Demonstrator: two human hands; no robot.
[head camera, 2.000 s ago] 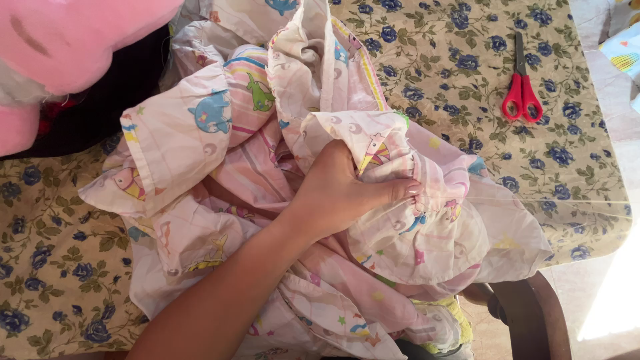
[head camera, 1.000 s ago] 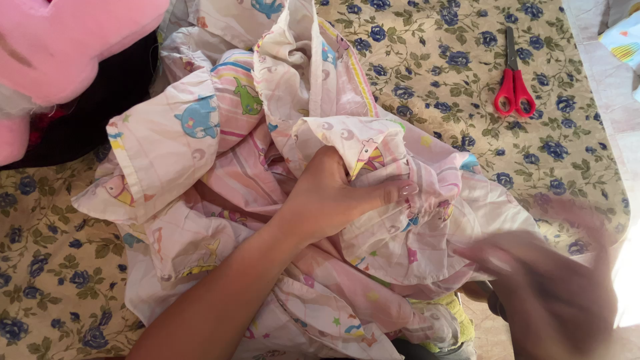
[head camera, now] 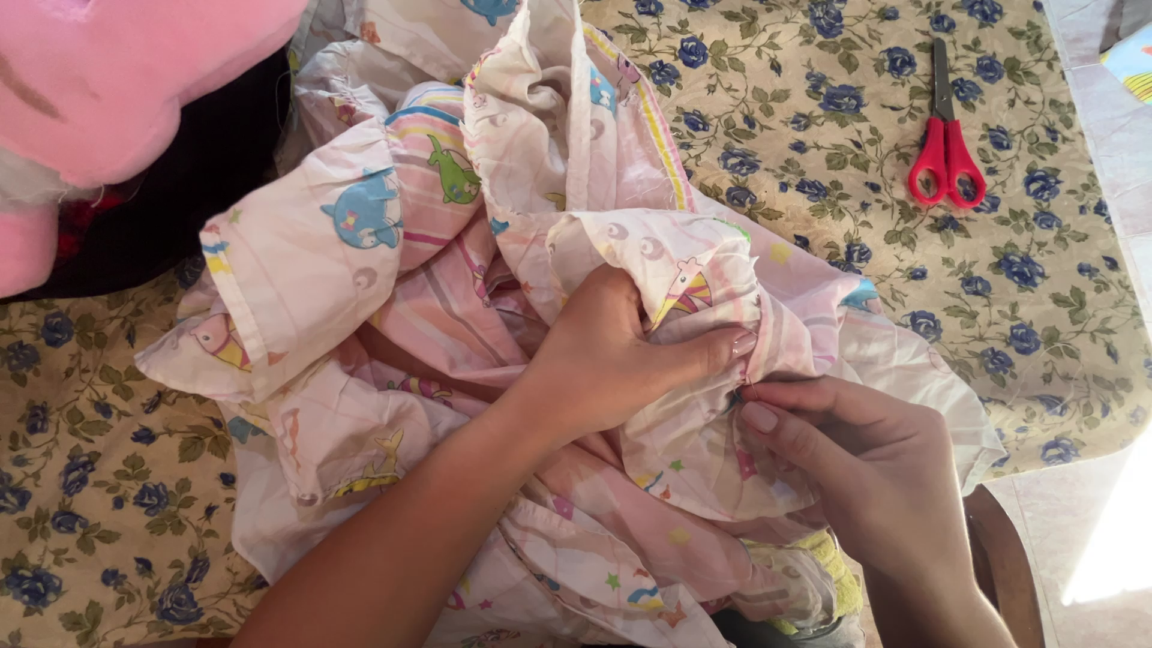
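A large bunched cloth [head camera: 432,333], pale pink and white with printed sea animals and gathered seams, lies across the middle of the view. My left hand [head camera: 612,351] grips a fold of it, thumb on top near the gathered seam and the fingers hidden under the fabric. At the right, my right hand [head camera: 864,459] meets the same seam just below the left thumb, with thumb and index finger pinched close together. Something very thin, perhaps a needle or thread, seems to be at those fingertips, but it is too small to tell.
Red-handled scissors [head camera: 945,157] lie closed on the floral tablecloth [head camera: 1017,297], right of the cloth. A pink plush item [head camera: 126,81] sits over something black at upper left. Part of a dark curved wooden chair [head camera: 1008,558] shows beyond the table edge at lower right.
My right hand, out of view two seconds ago and blurred at the right one second ago, is now at the seam beside my left thumb. The left hand keeps its hold.
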